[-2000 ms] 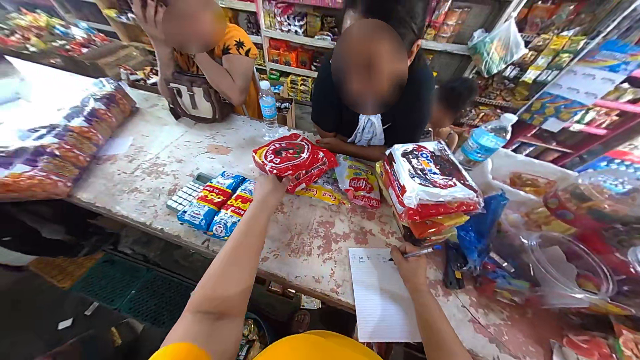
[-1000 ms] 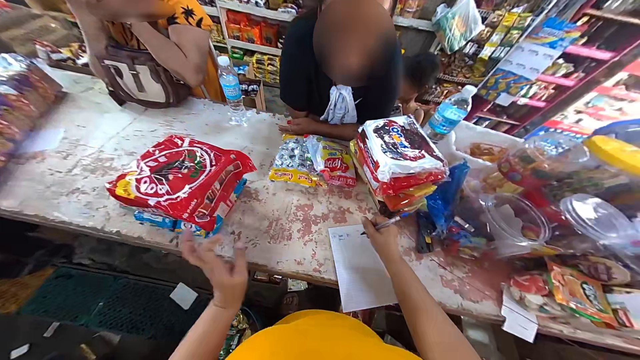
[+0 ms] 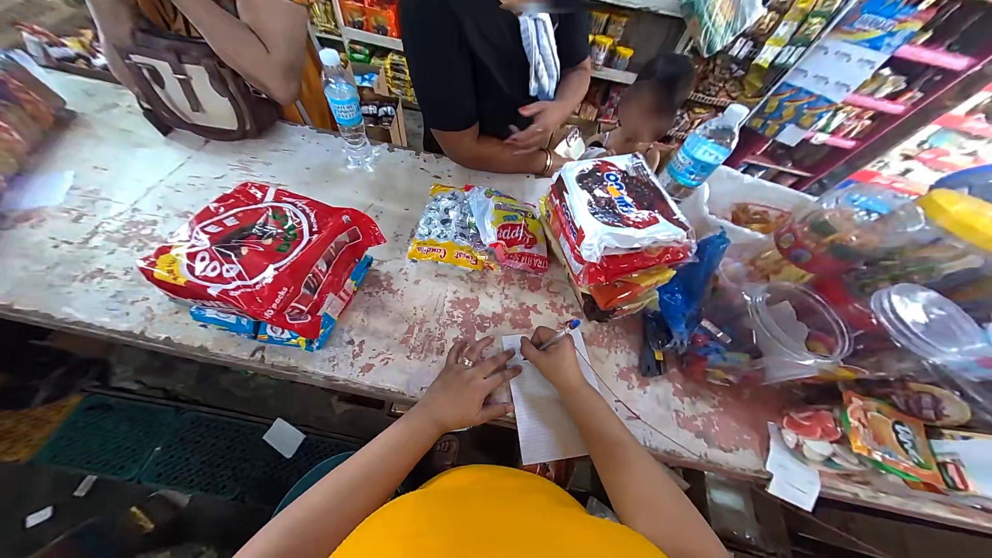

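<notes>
My right hand (image 3: 554,358) grips a ballpoint pen (image 3: 564,332), its tip near the top of a sheet of lined paper (image 3: 549,411) on the worn wooden counter. My left hand (image 3: 470,384) lies beside the sheet's left edge, fingers spread, a ring on one finger, holding nothing. Left of it, a large red snack pack (image 3: 267,252) rests on blue packs (image 3: 225,319). Beyond my hands lie a candy bag (image 3: 448,229) and a red and yellow bag (image 3: 510,231). A stack of snack packs topped by a white and brown one (image 3: 620,205) stands to the right.
Water bottles stand at the far edge (image 3: 346,112) and behind the stack (image 3: 704,151). Clear plastic jars (image 3: 798,329), a blue plastic bag (image 3: 694,283) and a black stapler-like object (image 3: 652,346) crowd the right side. Several people are across the counter, one with a handbag (image 3: 205,85).
My left hand held the red pack two seconds ago; it has let it go onto the blue packs and moved right to the paper. My right hand has stayed at the paper with the pen.
</notes>
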